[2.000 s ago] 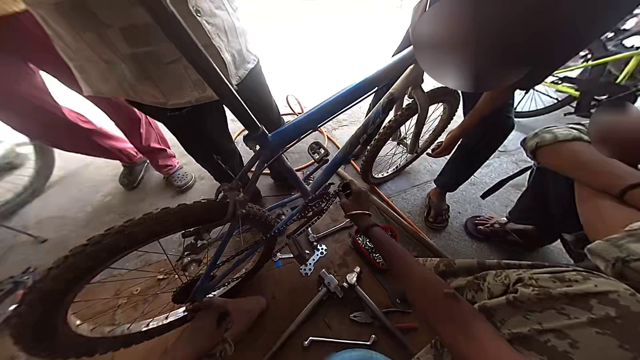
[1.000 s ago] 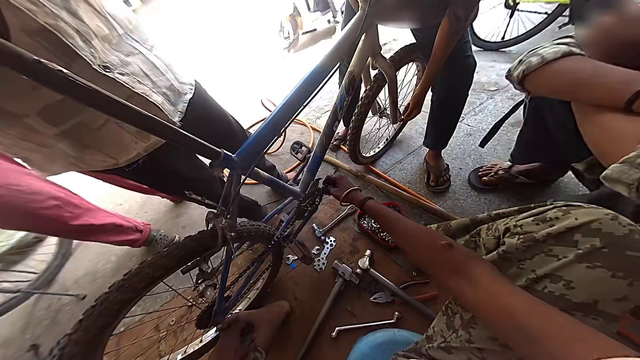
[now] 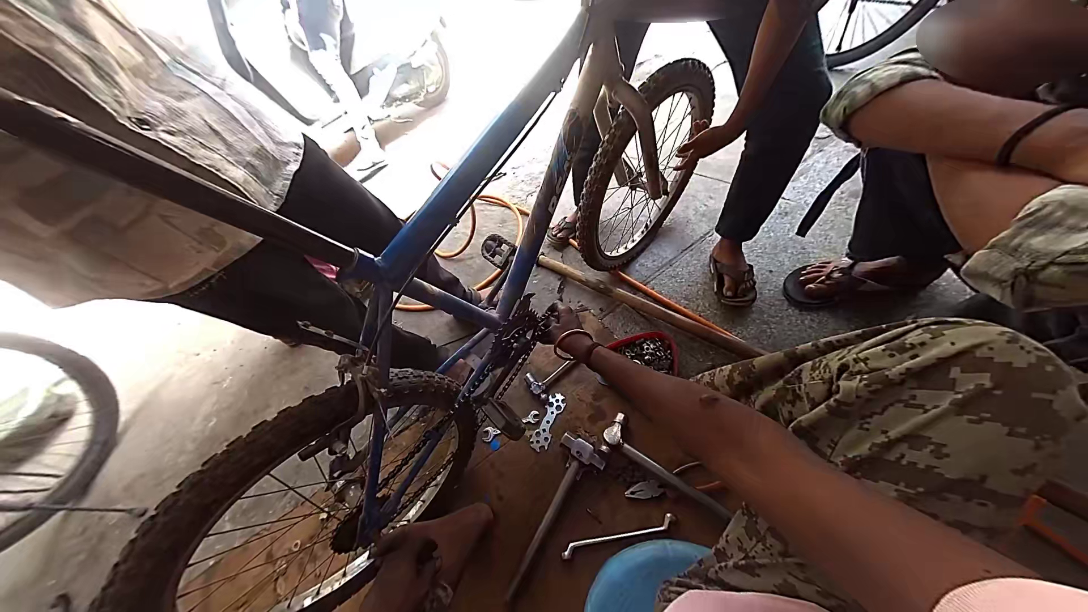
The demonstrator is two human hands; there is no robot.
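Note:
A blue bicycle frame [image 3: 459,170] leans over the floor, its rear wheel [image 3: 195,493] at the lower left. At the crankset [image 3: 517,340], my right hand [image 3: 561,327] touches the outer side by the chainrings, the arm reaching in from the lower right. Its fingertips are partly hidden, so what they grip does not show. Low in the view, my left hand [image 3: 404,565] is beside the rear wheel's rim and hub; its dark, blurred fingers hide any grip. Below the crankset are a pedal [image 3: 503,418] and a perforated multi-hole bicycle wrench [image 3: 548,422].
Two hammers [image 3: 585,452] [image 3: 614,432], a double-ended wrench [image 3: 619,537], pliers [image 3: 644,490] and a red tray of small parts [image 3: 676,353] lie nearby. A blue round object [image 3: 637,578] is at the bottom. Another person's hand [image 3: 710,143] is by the front wheel [image 3: 646,161]. Other people surround the bicycle.
The view has shifted since the first frame. My right hand stays at the crankset and my left hand stays low beside the rear wheel. The other person's hand has come closer to the front wheel.

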